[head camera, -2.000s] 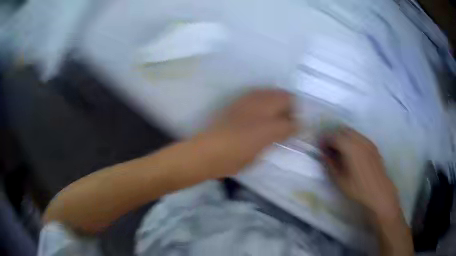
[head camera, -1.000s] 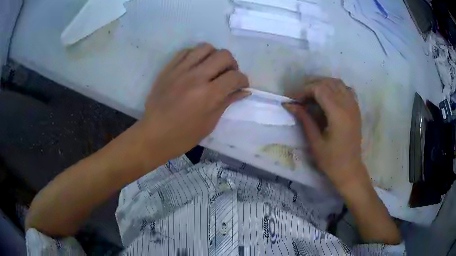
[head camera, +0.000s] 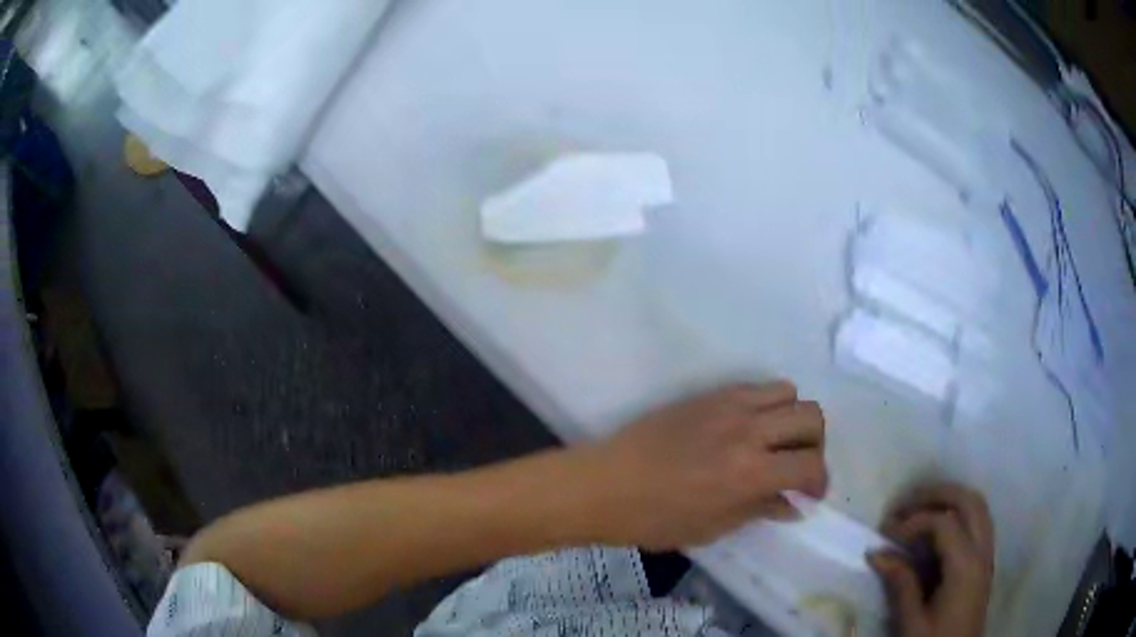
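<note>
A small white fabric piece (head camera: 816, 541) lies near the table's front edge, at the lower right. My left hand (head camera: 729, 460) grips its upper left edge between thumb and fingers. My right hand (head camera: 937, 554) has thumb and fingers closed on its right end. The strip between the hands looks narrow and bright along the upper edge; whether a metal strip is inside cannot be told. Pressed white strips (head camera: 903, 355) lie in rows above my right hand. A stack of stiff white pieces (head camera: 579, 199) with a stepped edge lies at the table's middle left.
Loose blue-edged ties (head camera: 1025, 249) and thin blue lines lie at the right. A faint white pile (head camera: 928, 118) is at the right rear. A bulky white cloth (head camera: 249, 75) hangs over the table's far left end. Yellow-brown stains mark the table (head camera: 735, 137). Dark speckled floor shows at left.
The view has swung left, so the table things and both hands appear lower and further right. Both hands stay on the fabric piece. The iron at the right edge has left the view.
</note>
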